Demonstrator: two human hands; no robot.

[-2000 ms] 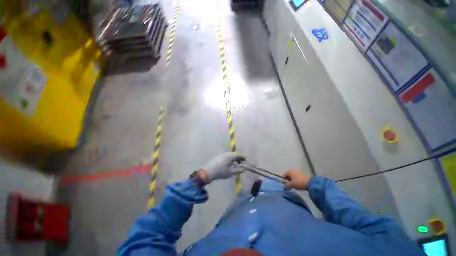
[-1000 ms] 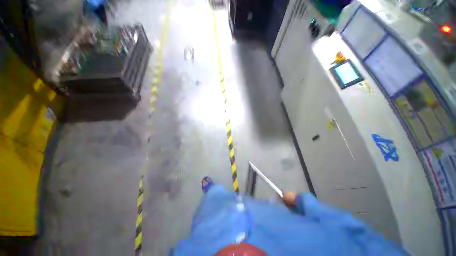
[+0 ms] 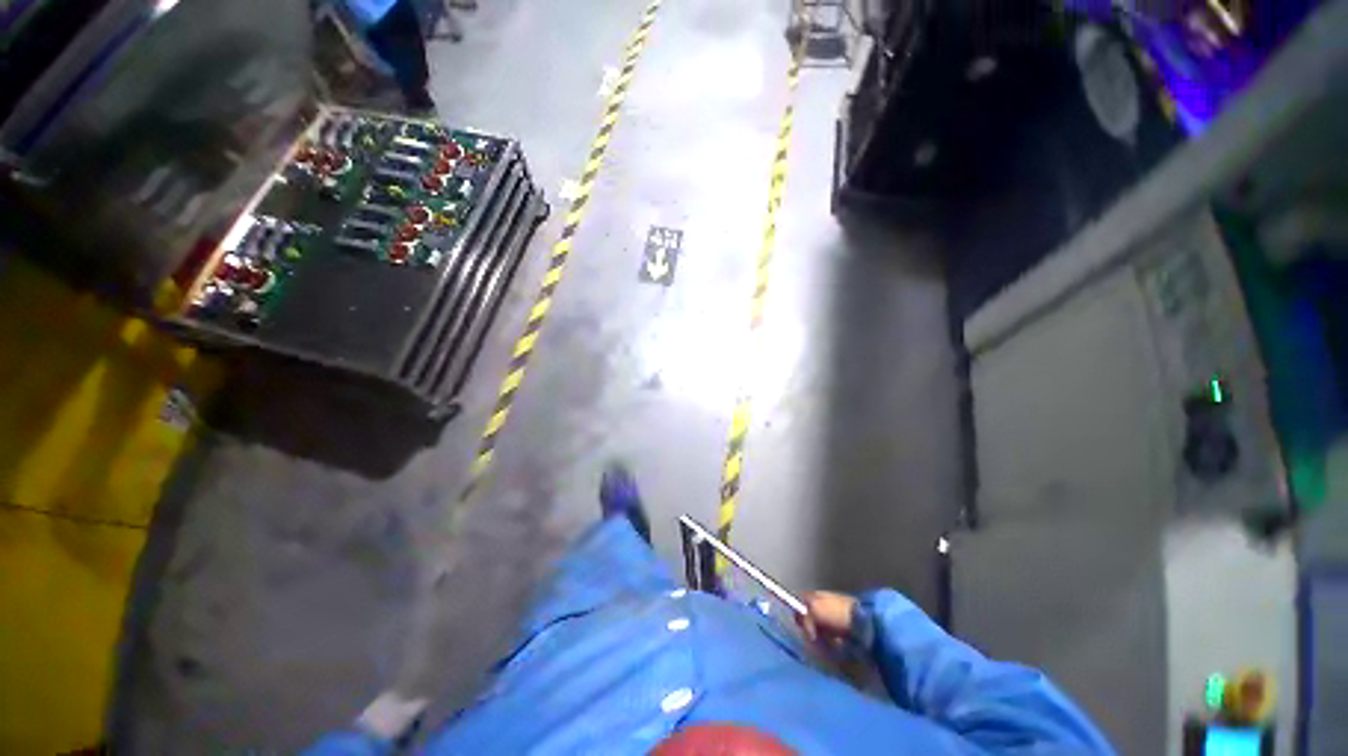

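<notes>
My right hand (image 3: 831,613), bare, grips the near end of a flat frame-like carrier with a silvery edge (image 3: 747,566). The carrier hangs at the front of my blue coat, and its lower part is partly hidden by the coat. My left hand (image 3: 392,716), in a whitish glove, is low at the left near the bottom edge, small and blurred. It is away from the carrier, and its fingers cannot be made out.
A rack trolley (image 3: 488,318) stands at the left, with green circuit boards (image 3: 392,222) on top. Yellow-black tape lines (image 3: 562,244) run along the aisle. A pale machine (image 3: 1079,443) lines the right. A dark machine (image 3: 887,133) stands ahead right. A yellow machine (image 3: 74,502) is at far left.
The view has moved forward along the aisle, and the trolley shows larger and nearer. My left hand let go of the carrier after the oldest frame and now shows low left. My right hand still holds it.
</notes>
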